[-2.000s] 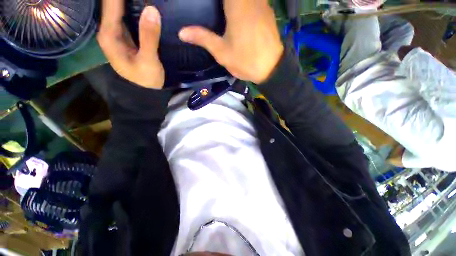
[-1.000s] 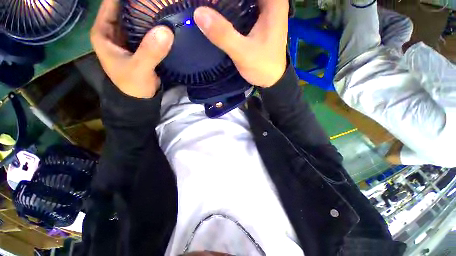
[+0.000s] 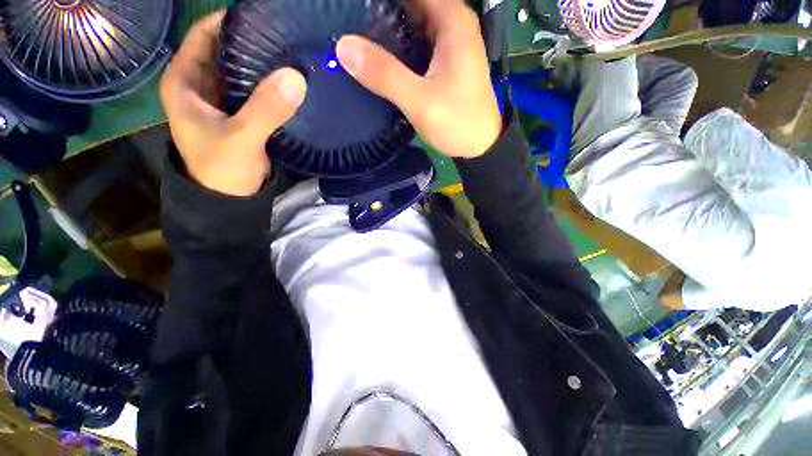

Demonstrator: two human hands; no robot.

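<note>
A black clip fan (image 3: pixel 334 116) is held at the top centre, its ribbed back and smooth round cap facing me. A small blue light glows on the cap between my thumbs. The dark clip base (image 3: pixel 383 198) hangs below, against my white shirt. My left hand (image 3: pixel 227 111) grips the fan's left rim, thumb on the cap. My right hand (image 3: pixel 432 80) grips its right rim, thumb beside the light. My fingers behind the fan are hidden.
Another black fan (image 3: pixel 80 40) stands on the green bench at upper left. Black ribbed housings (image 3: pixel 85 347) are piled at lower left. A pink-white fan (image 3: pixel 614 13) is at the top right. A person in pale clothing (image 3: pixel 677 196) sits at right beside a blue stool (image 3: pixel 543 120).
The held fan has tilted so that its ribbed back and cap face me, and the blue light now shows. My thumbs have moved lower on it.
</note>
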